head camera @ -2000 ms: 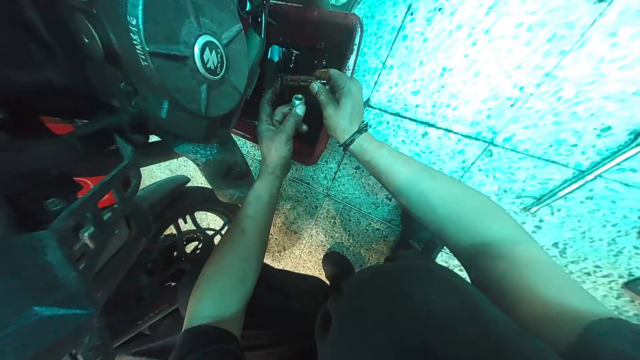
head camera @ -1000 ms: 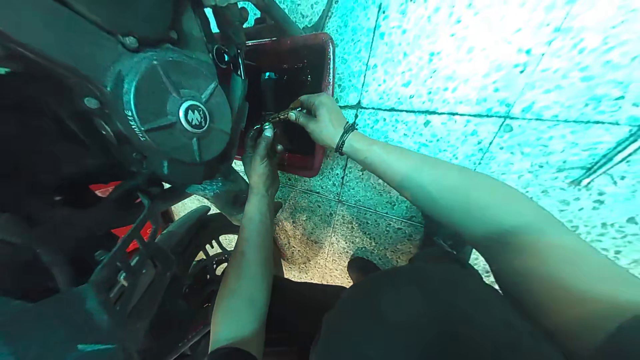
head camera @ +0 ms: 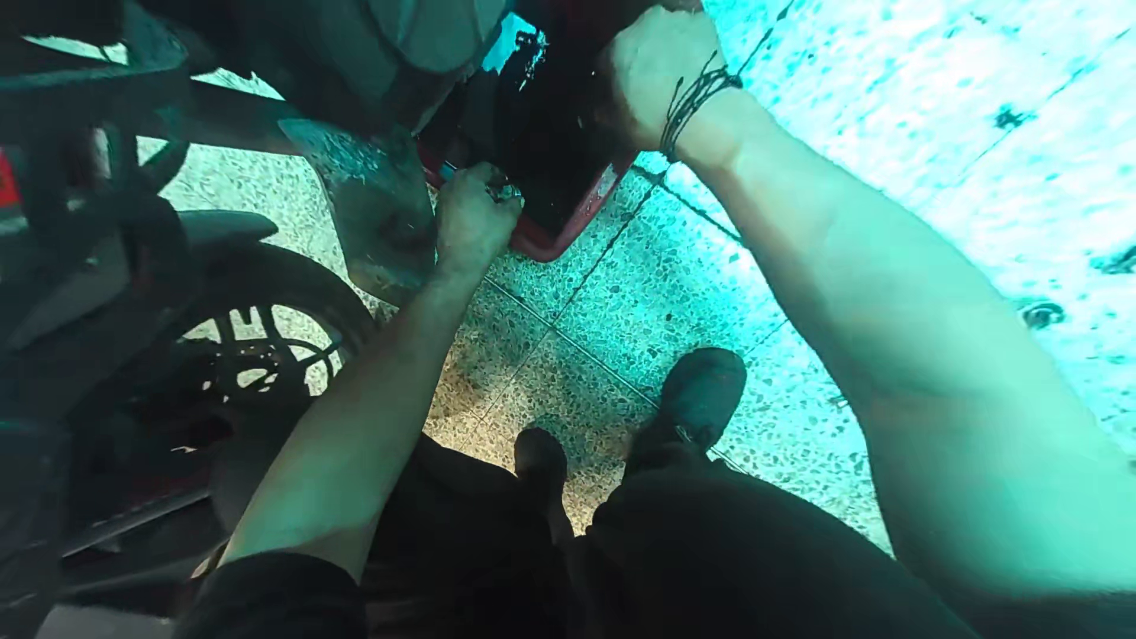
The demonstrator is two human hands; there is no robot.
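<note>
A red plastic tray (head camera: 581,222) with a dark inside lies on the floor beside the motorcycle. At its near left edge my left hand (head camera: 475,213) has its fingers closed around a small metal part (head camera: 506,193), only partly visible. Over the tray's right side is my right hand (head camera: 661,75), with dark cords around the wrist. Its fingers are hidden by the back of the hand and the top of the frame, so what it holds cannot be seen. The hands are well apart.
The motorcycle's dark engine side (head camera: 444,35) and a wheel (head camera: 275,346) fill the left. A dark rounded part (head camera: 377,213) hangs close left of my left hand. My shoes (head camera: 706,395) stand on the speckled tile floor (head camera: 612,328).
My hands, together over the tray before, have moved apart, the right one to the tray's right side. The view has shifted markedly, and the engine cover is largely out of frame.
</note>
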